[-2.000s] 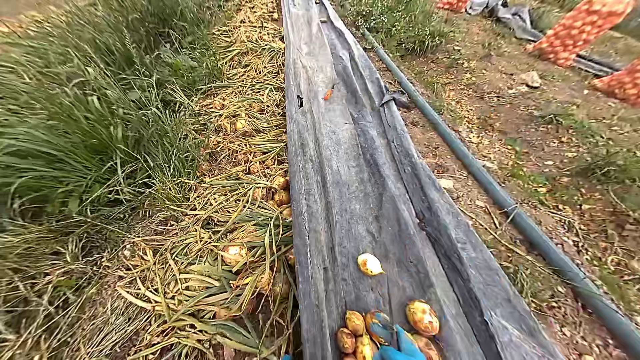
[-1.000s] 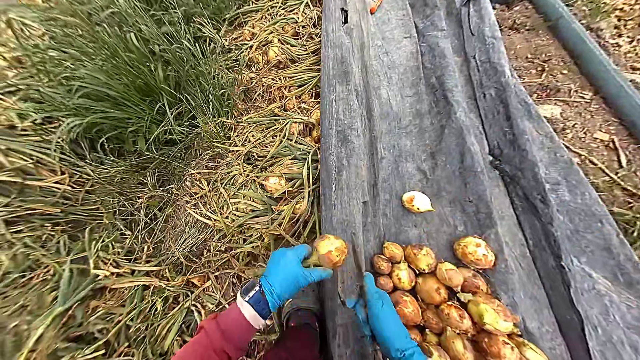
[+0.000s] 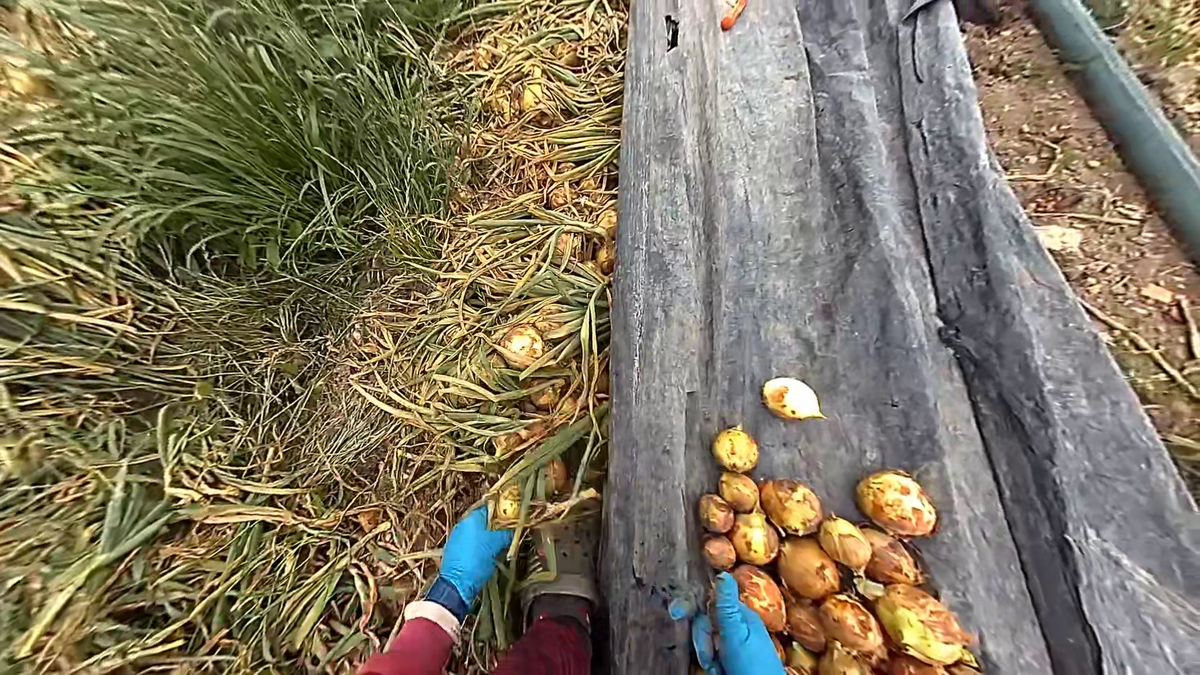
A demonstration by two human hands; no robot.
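Observation:
My left hand (image 3: 473,555), in a blue glove, reaches down left of the dark fabric strip. Its fingers close on a yellow onion (image 3: 506,503) among long, drying leaves. My right hand (image 3: 738,637), also blue-gloved, is low on the fabric at the left side of a pile of brown-yellow onions (image 3: 808,567). Its thumb points up; its lower part is cut off by the frame, and whether it holds anything is unclear. A small onion (image 3: 735,450) tops the pile's left side. A pale onion (image 3: 792,398) lies apart, just above the pile.
The wrinkled dark fabric (image 3: 759,234) runs forward from me. Onions with fallen leaves (image 3: 521,346) line its left edge, beside tall grass (image 3: 281,141). My shoe (image 3: 562,562) stands by that edge. A green-grey pipe (image 3: 1125,122) crosses the soil at right.
The onion my left hand held above the fabric's edge has left it; that hand is now lower, at another onion in the leaves. A small onion has been added at the pile's upper left.

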